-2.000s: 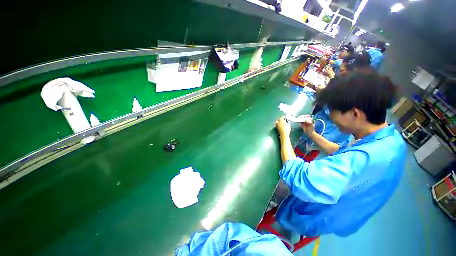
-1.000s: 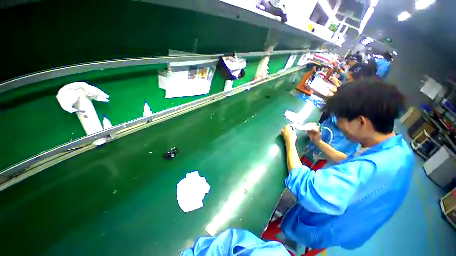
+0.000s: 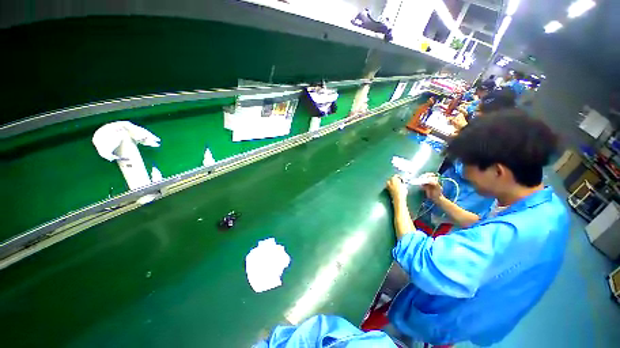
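A small cluster of dark, shiny pieces (image 3: 229, 219) lies on the green bench top (image 3: 170, 272), left of the middle. An irregular white patch, like a wipe or paper (image 3: 266, 265), lies flat nearer the front. A light blue sleeve (image 3: 326, 333), which looks like my own, shows at the bottom edge. Neither of my hands is in the picture.
A person in a blue smock (image 3: 483, 251) sits at the right, holding a white pen-shaped tool (image 3: 423, 179). A metal rail (image 3: 224, 168) runs behind the bench. On the ledge are a white cloth on a stand (image 3: 129, 153), paper sheets (image 3: 262, 119) and a dark-and-white item (image 3: 321, 102).
The whole view has shifted slightly, so the bench items appear lower and further right than before. The blue sleeve shows less at the bottom edge. The seated person still holds the tool.
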